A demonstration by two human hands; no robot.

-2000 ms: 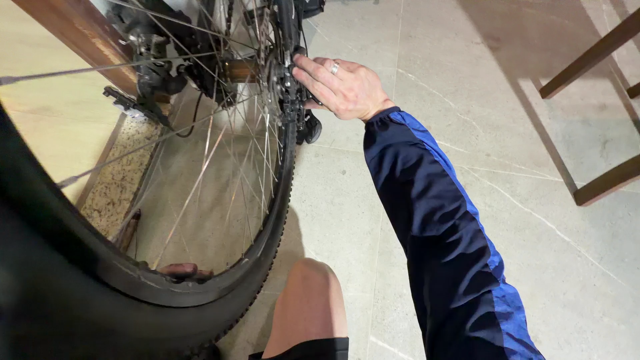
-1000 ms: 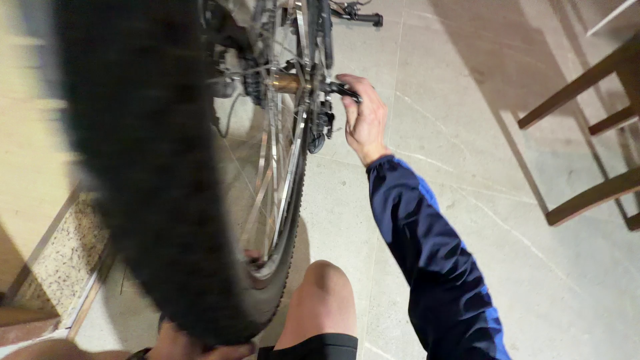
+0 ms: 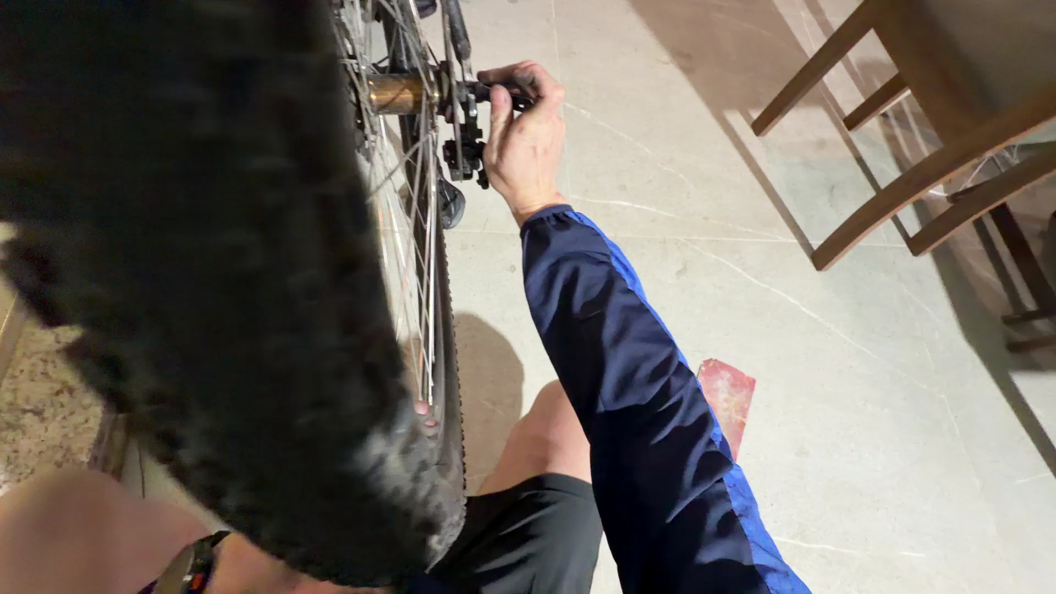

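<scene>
A bicycle wheel with a knobby black tire (image 3: 239, 330) fills the left side, close to the camera. Its spokes and brass-coloured hub (image 3: 396, 94) show at the upper middle. Beside the hub, my right hand (image 3: 528, 124) has its thumb and fingers closed around a black lever-like part (image 3: 521, 92) at the axle end. Just below the axle end is a black derailleur-like mechanism (image 3: 466, 157). My left hand is mostly hidden behind the tire; only fingertips (image 3: 424, 412) show through the spokes near the rim, and the wrist with a band is at the bottom left.
A wooden chair (image 3: 949, 157) stands at the upper right on the tiled floor (image 3: 742, 305). A reddish flat piece (image 3: 728, 400) lies on the floor right of my sleeve. My knee (image 3: 544, 437) is close to the tire, and a speckled stone edge (image 3: 41, 396) lies at the left.
The wheel has turned from a slanted side view to nearly edge-on. My right hand has gone from the mechanism by the hub to the black lever-like part. The view has shifted.
</scene>
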